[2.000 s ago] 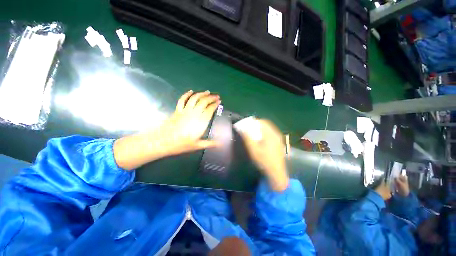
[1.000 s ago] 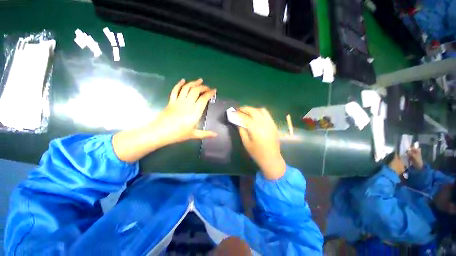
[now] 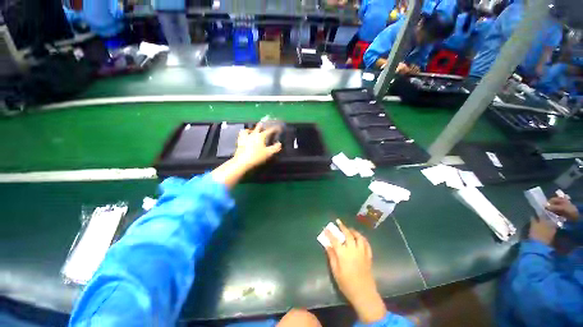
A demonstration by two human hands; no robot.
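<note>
My left hand (image 3: pixel 254 148) reaches out over the black foam phone tray (image 3: pixel 167 165). Its fingers are on a blurred dark smartphone (image 3: pixel 273 129) at the third pocket; part of the phone is hidden by the hand, and whether it rests in the pocket cannot be told. Flat phones lie in the first pocket (image 3: pixel 188 141) and second pocket (image 3: pixel 227 138). My right hand (image 3: pixel 353 258) is low over the bench, right of centre, with a small white wiping cloth (image 3: pixel 330 235) between thumb and fingers.
A film stack in clear wrap (image 3: pixel 94 244) lies left. White slips (image 3: pixel 353 165) and a bottle-like item with a red-yellow label (image 3: pixel 376 211) lie right of the tray. A second tray (image 3: pixel 377 128) lies beyond, crossed by a pale post (image 3: pixel 489 80). Another person's hands (image 3: pixel 551 220) work far right.
The view has tilted up. My left hand has moved from the bench to the tray, and the phone has left the bench. My right hand has drawn away with the cloth.
</note>
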